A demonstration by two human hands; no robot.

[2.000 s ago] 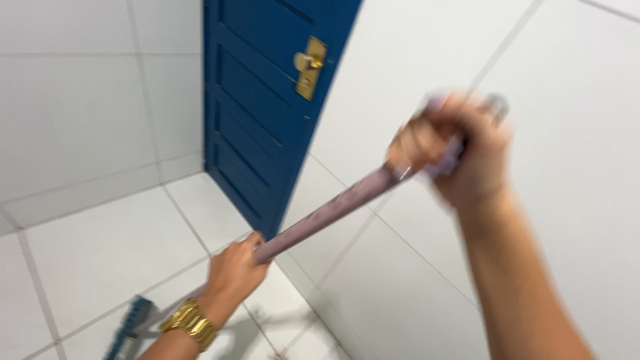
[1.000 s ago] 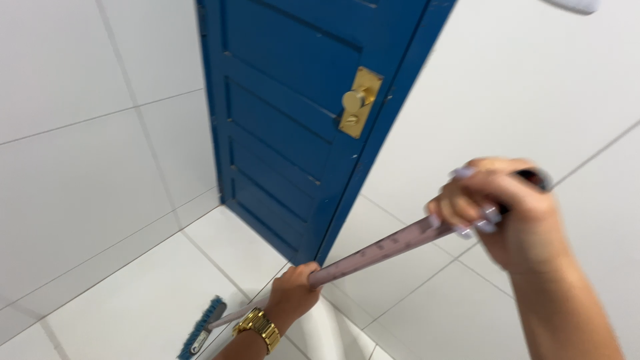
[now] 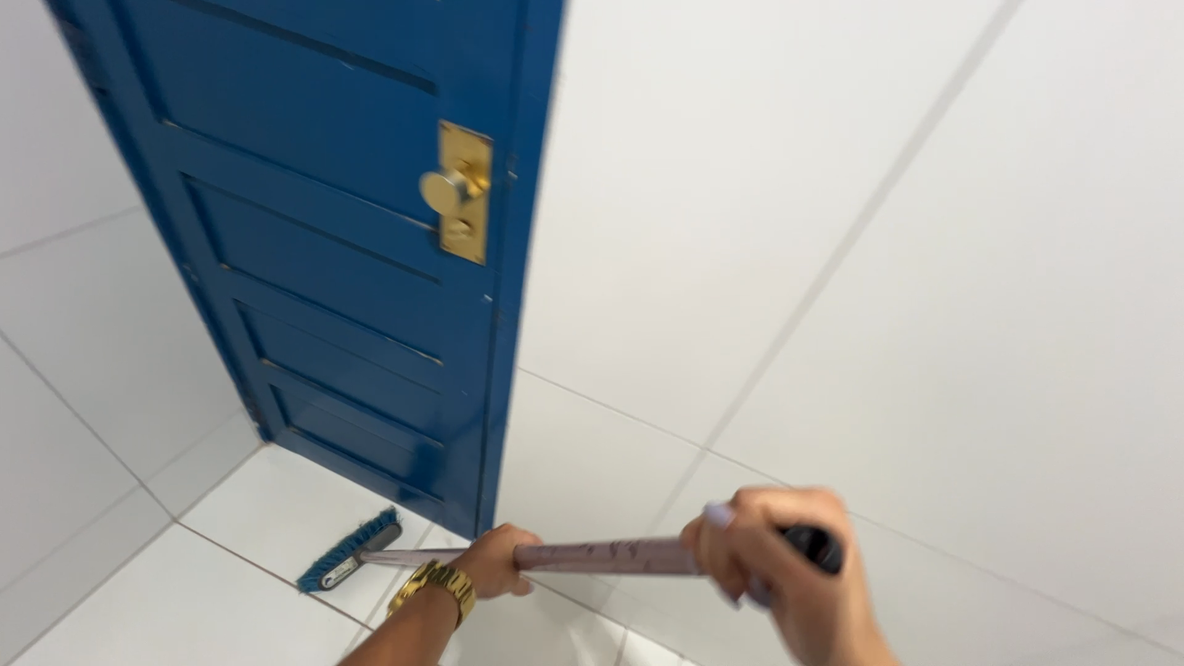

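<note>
My left hand, with a gold watch at its wrist, grips the pinkish handle of a broom partway along its length. Near the black end cap, my right hand is closed around the top of the same handle. The broom head, dark grey with blue bristles, is at the far end, on or just above the white floor tiles near the bottom of the blue door. Whether the bristles touch the floor is not certain.
A blue panelled door with a brass knob and plate stands behind the broom. White tiled walls rise on the right and on the left. The white tiled floor meets the left wall in a corner by the door.
The broom head has moved closer to the foot of the door, and the handle has swung nearer to level across the view. Both hands keep their hold. The view has shifted.
</note>
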